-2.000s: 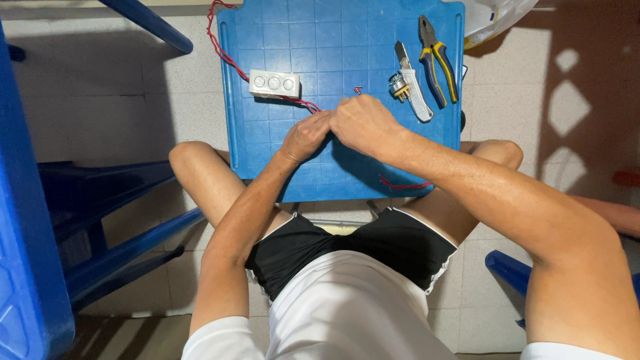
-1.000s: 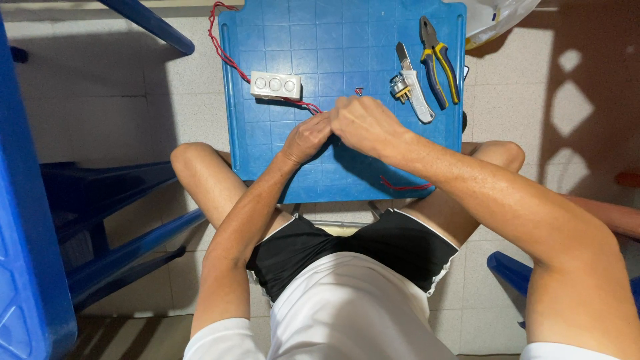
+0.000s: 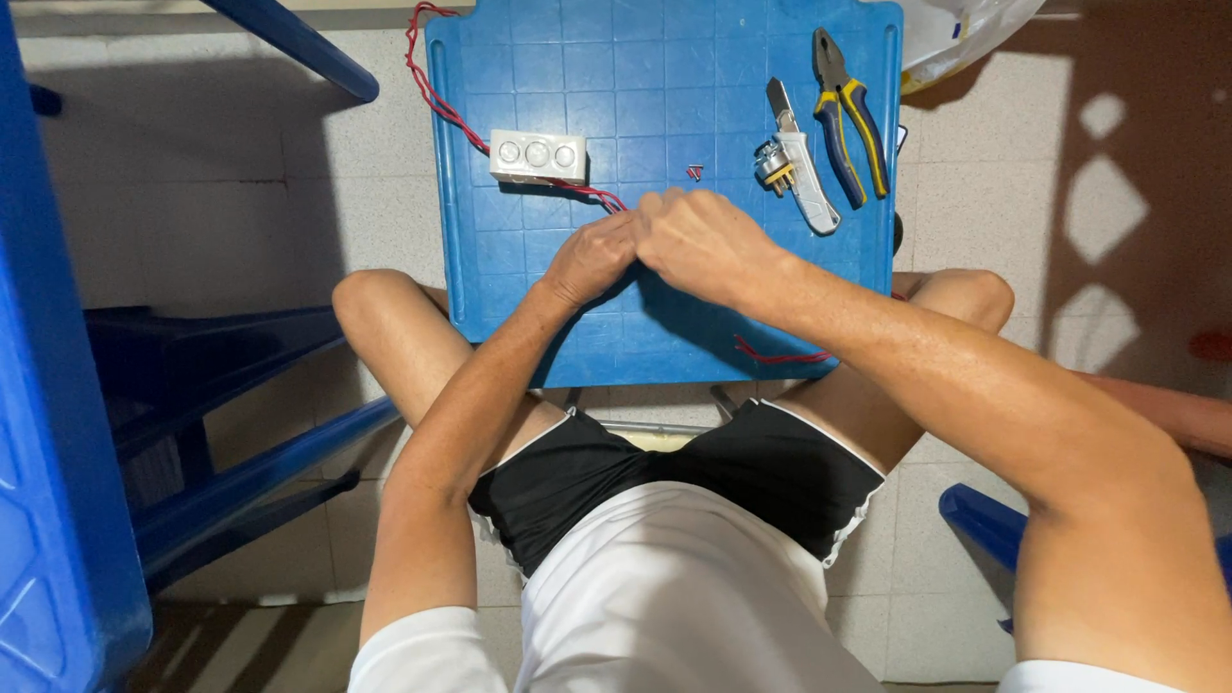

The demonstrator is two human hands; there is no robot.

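My left hand [image 3: 595, 252] is closed on the red electrical wires [image 3: 599, 192] that run out of a white plastic box with three round knockouts [image 3: 538, 156]. Against its fingertips, my right hand [image 3: 701, 241] is closed with its knuckles up; what lies inside its grip is hidden. Small red-and-silver bits [image 3: 695, 172] lie just beyond the hands. To the right are a utility knife [image 3: 810, 183] with its blade out, a small metal and yellow part with prongs [image 3: 773, 167] touching it, and combination pliers [image 3: 851, 120] with blue and yellow handles.
All this rests on a blue plastic stool or small table [image 3: 606, 361]. More red wire [image 3: 784, 358] lies at its near right edge. Blue plastic furniture [image 3: 58, 385] stands at the left, and a translucent plastic bag [image 3: 962, 38] is at the upper right. Part of another person's limb [image 3: 1169, 414] shows at right.
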